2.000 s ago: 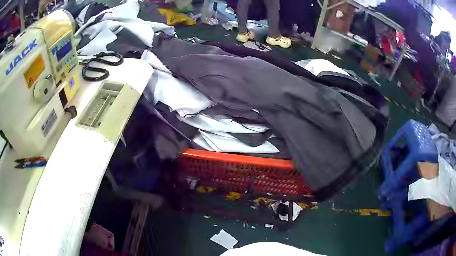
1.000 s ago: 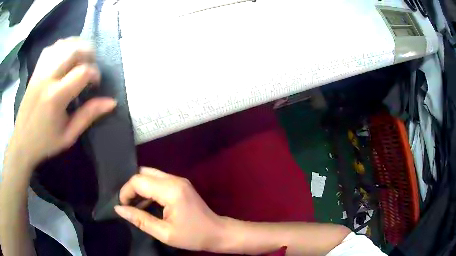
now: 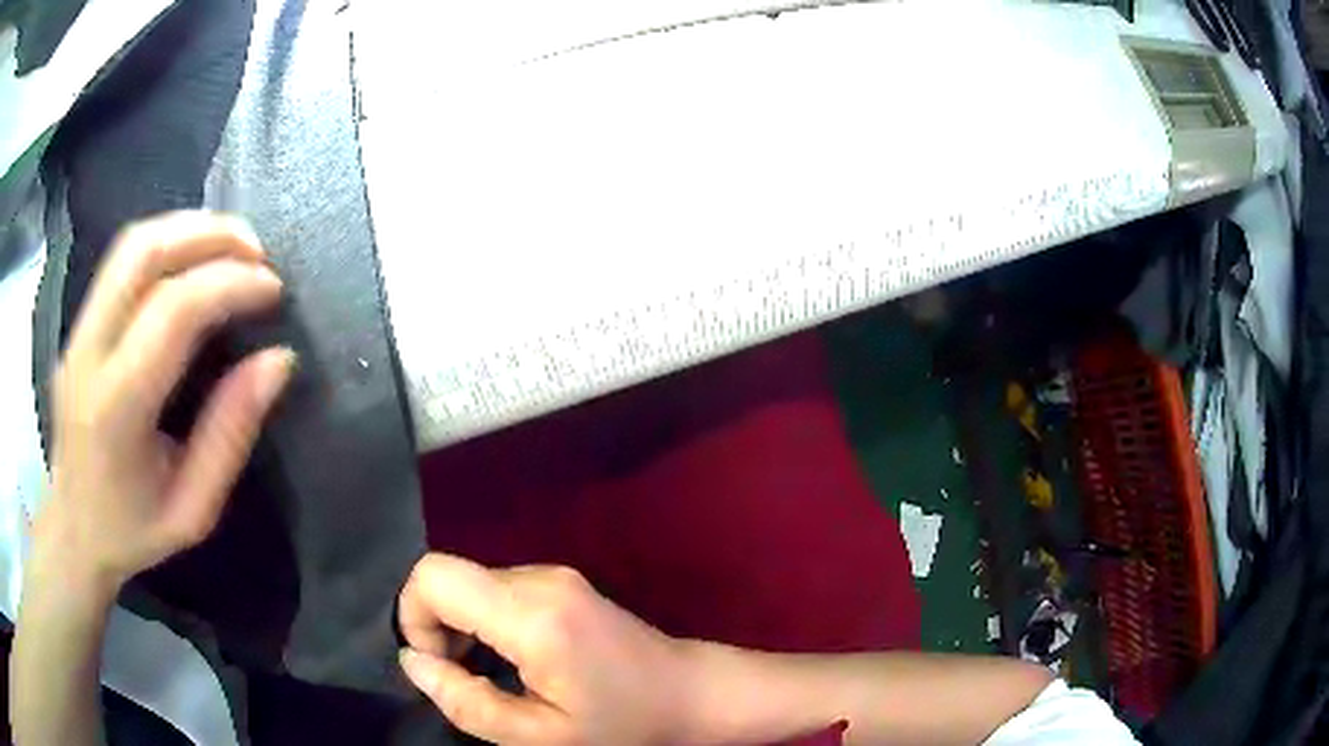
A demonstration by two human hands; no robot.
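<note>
A long grey fabric strip [image 3: 332,364] runs from the top left, over the table's front edge, down over my lap. Darker cloth [image 3: 139,161] lies to its left. My left hand [image 3: 161,394] is over the strip's left side, fingers curled, with a gap between thumb and fingers; it seems to hold nothing. My right hand [image 3: 510,649] pinches the strip's lower right edge, below the table edge; its fingertips are partly hidden at the cloth.
The white machine table [image 3: 758,161] has a measuring scale along its front edge and a grey panel [image 3: 1192,88] at the right. Red cloth [image 3: 729,510] covers my lap. An orange-red crate [image 3: 1151,510] stands on the green floor at the right, beside hanging pale and dark cloth.
The view has swung from the crate and machine head to the table front and both hands. Since one second ago, my left hand has moved down the strip and my right hand slightly down and right.
</note>
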